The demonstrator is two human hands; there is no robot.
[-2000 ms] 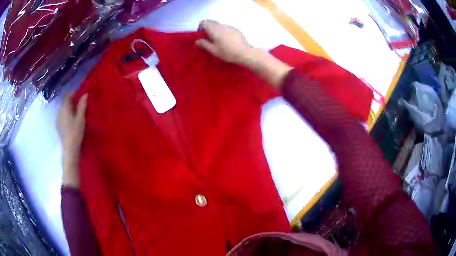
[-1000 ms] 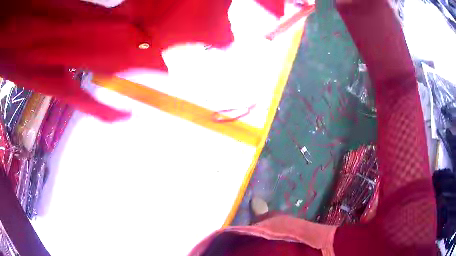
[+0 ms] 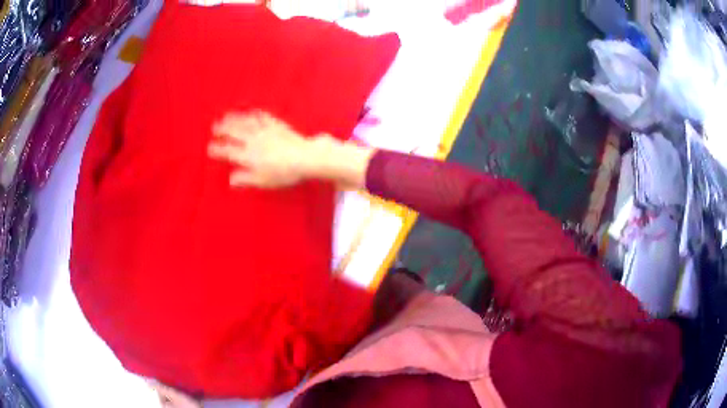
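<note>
The red cardigan point(image 3: 215, 223) lies unbagged across the white table point(image 3: 48, 319), bunched near its lower edge. No button or hang tag shows on it. My right hand point(image 3: 263, 150) is blurred, palm down on the middle of the cardigan with its fingers spread, and grips nothing visible. A small skin-toned patch at the bottom edge, beside the cardigan's lower left, may be part of my left hand point(image 3: 177, 396). What it does is hidden.
Yellow tape point(image 3: 474, 80) edges the table's right side, above a dark green floor point(image 3: 526, 103). Clear and whitish plastic bags point(image 3: 626, 84) stand at the right. Glossy bagged garments point(image 3: 60, 127) lie at the far left.
The cardigan's buttoned front, neckline and tag no longer show; plain red knit fills the view's middle. My right hand has moved onto the cardigan's middle. My left hand has left the neckline area.
</note>
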